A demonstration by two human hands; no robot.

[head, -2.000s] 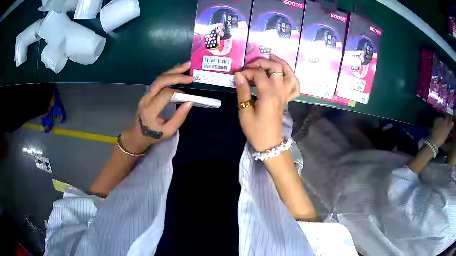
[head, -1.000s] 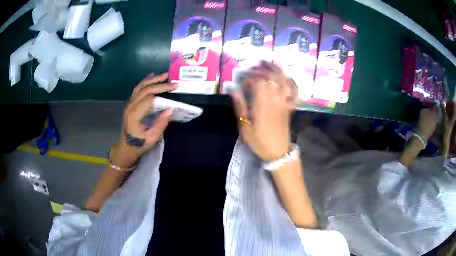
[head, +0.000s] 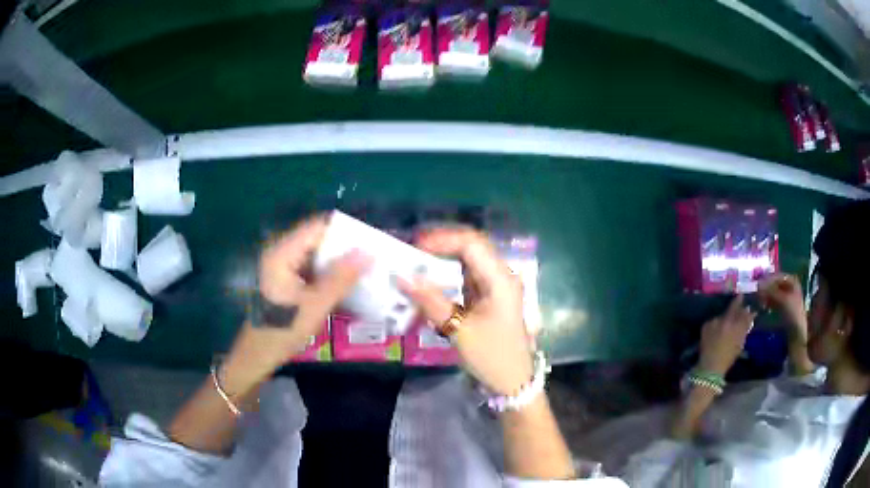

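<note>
My left hand (head: 303, 276) and my right hand (head: 486, 310) hold a white label sheet (head: 377, 272) between them, above the bench edge. The sheet is spread out and blurred; small dark marks show on it. My left hand grips its left side, my right fingers its right side. Below and behind it lie pink retail boxes (head: 367, 341) in a row on the green bench, largely hidden by the hands and sheet. A pale part of one box shows right of my right hand.
Curled white backing papers (head: 114, 300) are heaped at the left. A white rail (head: 429, 140) crosses behind the bench. Several boxes (head: 405, 52) lie on the green surface beyond it. At the right, a neighbouring person's hands (head: 730, 329) are at a group of pink boxes (head: 730, 243).
The view has tilted up, showing the rail and far boxes. The label sheet, folded in my left hand before, is now spread between both hands. My right hand has left the row's box fronts.
</note>
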